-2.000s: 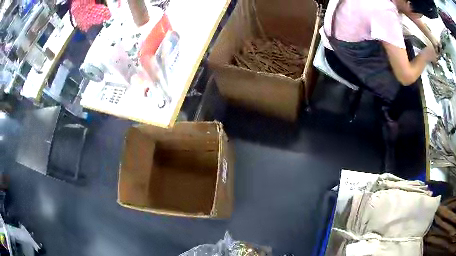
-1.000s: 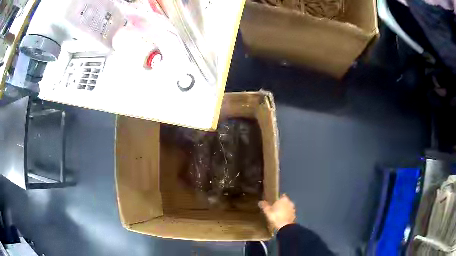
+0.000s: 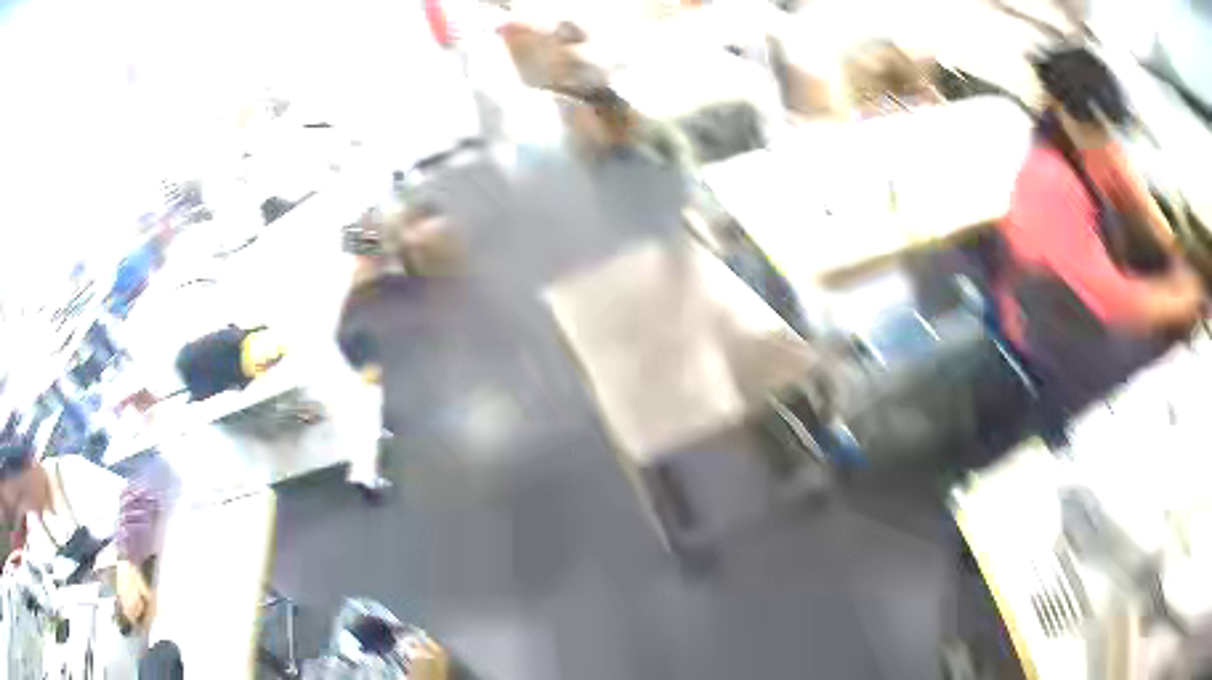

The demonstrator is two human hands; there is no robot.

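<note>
The view is strongly blurred. Neither of my hands can be made out. A low stand or cart with a flat beige top [image 3: 651,359] is on the grey floor in the middle of the view, and what it is exactly cannot be told. At the bottom edge, left of centre, lies a shiny, clear and dark bundle [image 3: 372,631] with a small tan patch beside it. Whether that patch is a hand or an object cannot be told.
A person in a red top [image 3: 1083,233] sits at the right by a white table [image 3: 891,179]. Another person [image 3: 80,518] works at the far left beside a white table [image 3: 213,571]. A yellow-edged table [image 3: 1010,571] is at the lower right. Dark floor [image 3: 532,571] runs between them.
The view has swung away from the open cardboard box to the wider workshop. The hand that was on the box's right rim is out of view.
</note>
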